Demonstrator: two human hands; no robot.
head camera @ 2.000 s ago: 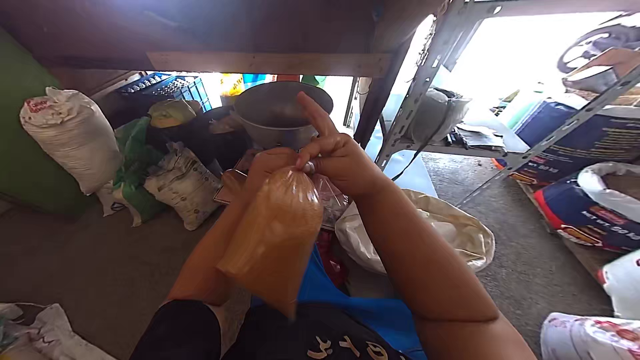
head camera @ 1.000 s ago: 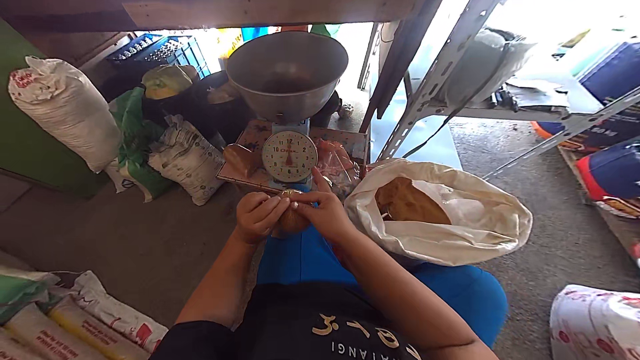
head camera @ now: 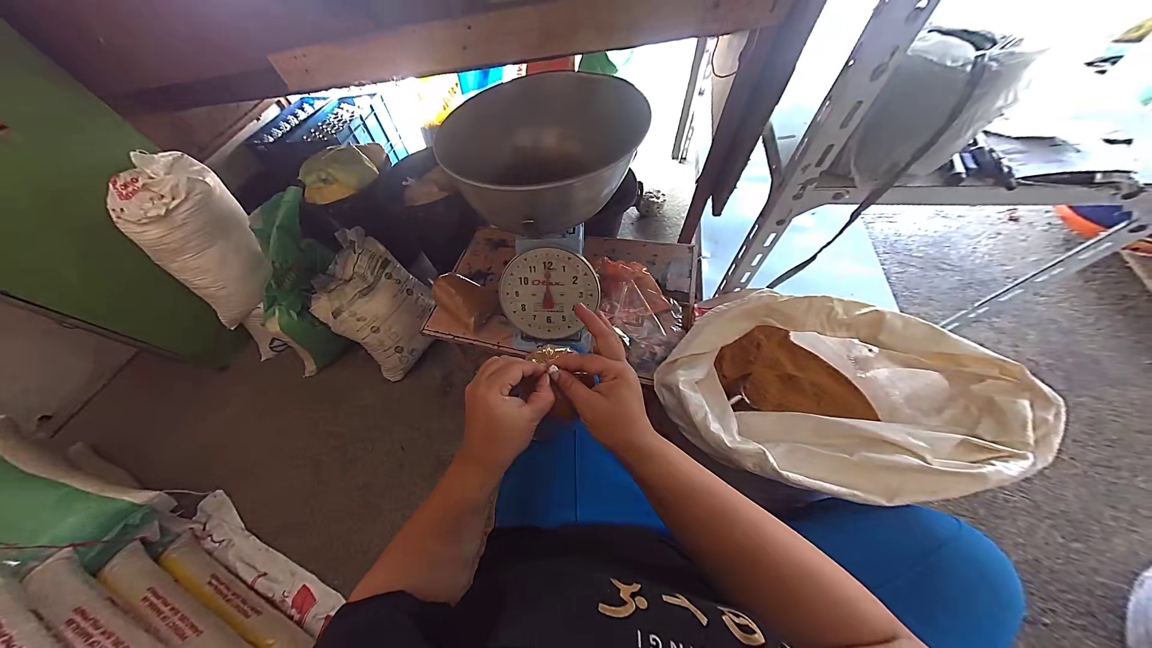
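My left hand point(head camera: 506, 405) and my right hand point(head camera: 607, 391) meet at the top of a clear plastic bag of brown contents point(head camera: 556, 358), pinching its gathered neck between fingertips and thumbs. Most of the bag is hidden behind the hands. Just beyond stands a dial scale point(head camera: 549, 292) with a deep metal bowl point(head camera: 544, 148) on top. Left of the dial lies another filled brown bag point(head camera: 463, 301); on its right are clear plastic bags point(head camera: 639, 315). An open white sack point(head camera: 936, 468) at the right holds brown powder point(head camera: 783, 373) and a whitish piece of plastic.
Filled sacks point(head camera: 193, 234) lean by a green panel point(head camera: 81, 207) at the left. More sacks point(head camera: 117, 585) lie at the lower left. A wooden beam point(head camera: 504, 40) crosses above the bowl. A perforated metal shelf frame point(head camera: 819, 135) rises at the right, and a blue crate point(head camera: 360, 121) sits behind.
Two seconds ago the bag was held up in front of the scale; both hands have since lowered with it to below the dial. The view has shifted somewhat.
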